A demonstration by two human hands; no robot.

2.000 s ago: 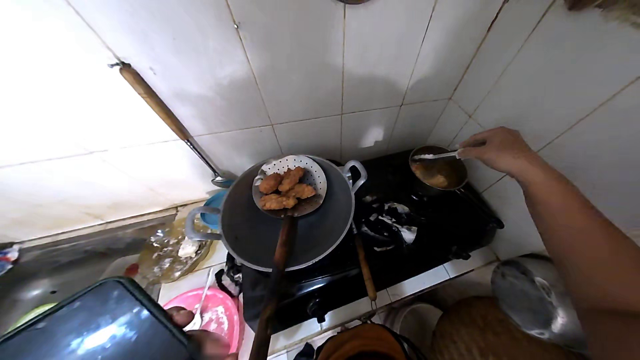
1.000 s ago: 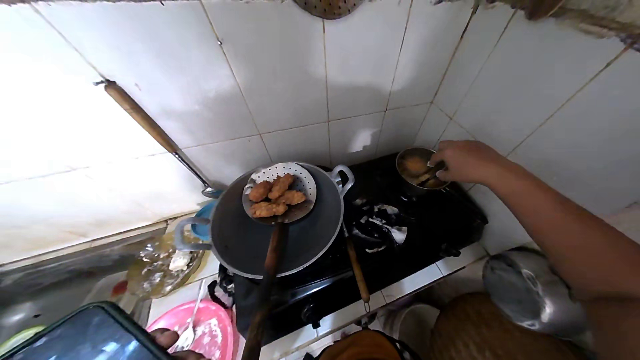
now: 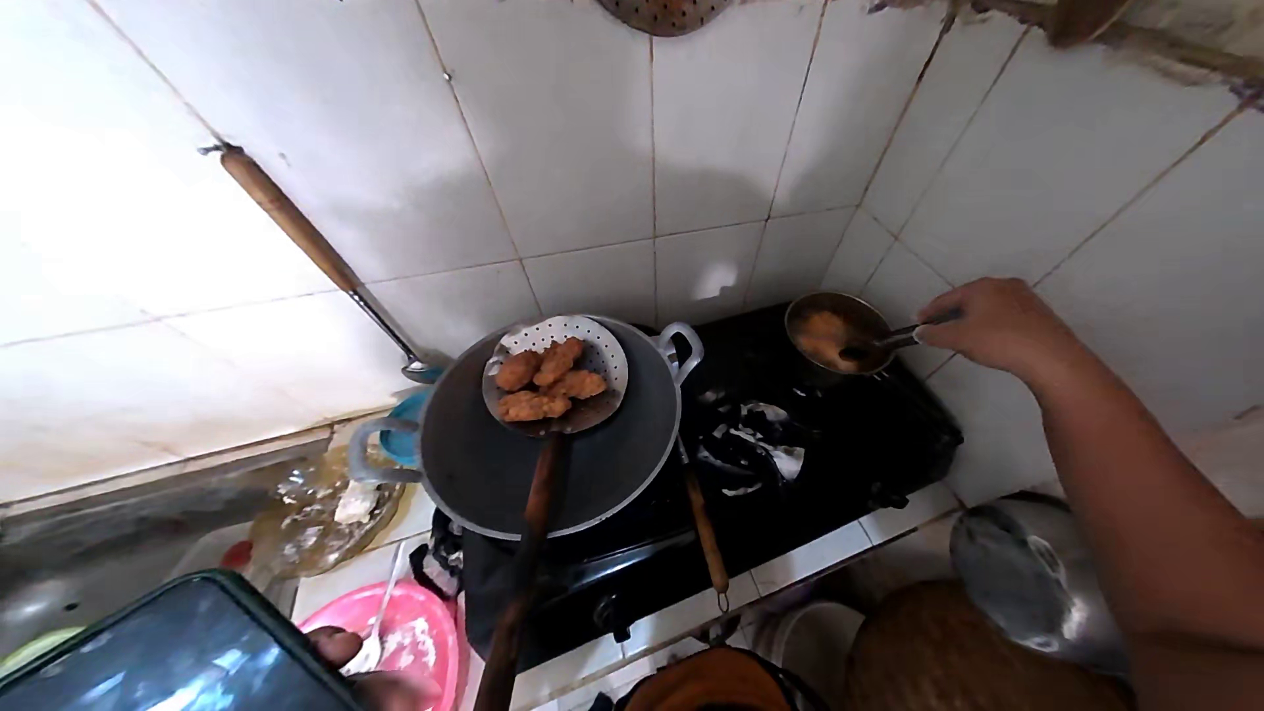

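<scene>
My right hand (image 3: pixel 987 321) grips the handle of a small dark-tipped utensil (image 3: pixel 894 341) whose end is in a small pan (image 3: pixel 859 367) at the back right of the stove. An orange-brown piece of food (image 3: pixel 825 336) lies in that pan. At lower left, the fingers of my left hand (image 3: pixel 341 647) show at the edge of a smartphone (image 3: pixel 188 652) in a dark case; the rest of the hand is hidden. Several browned fried pieces (image 3: pixel 548 380) rest on a round perforated skimmer (image 3: pixel 612 360) with a long wooden handle, lying across a large wok (image 3: pixel 622 484).
The black gas stove (image 3: pixel 839 434) holds both pans. A wooden-handled utensil (image 3: pixel 706 533) lies on it. A pink bowl (image 3: pixel 449 642) with white powder and a spoon is near the phone, beside a sink (image 3: pixel 59 533). A ladle (image 3: pixel 296 217) hangs left; a metal lid (image 3: pixel 1027 573) stands right.
My right hand has lowered the utensil into the small pan; two seconds ago it was held level above it. The fried pieces stay on the skimmer.
</scene>
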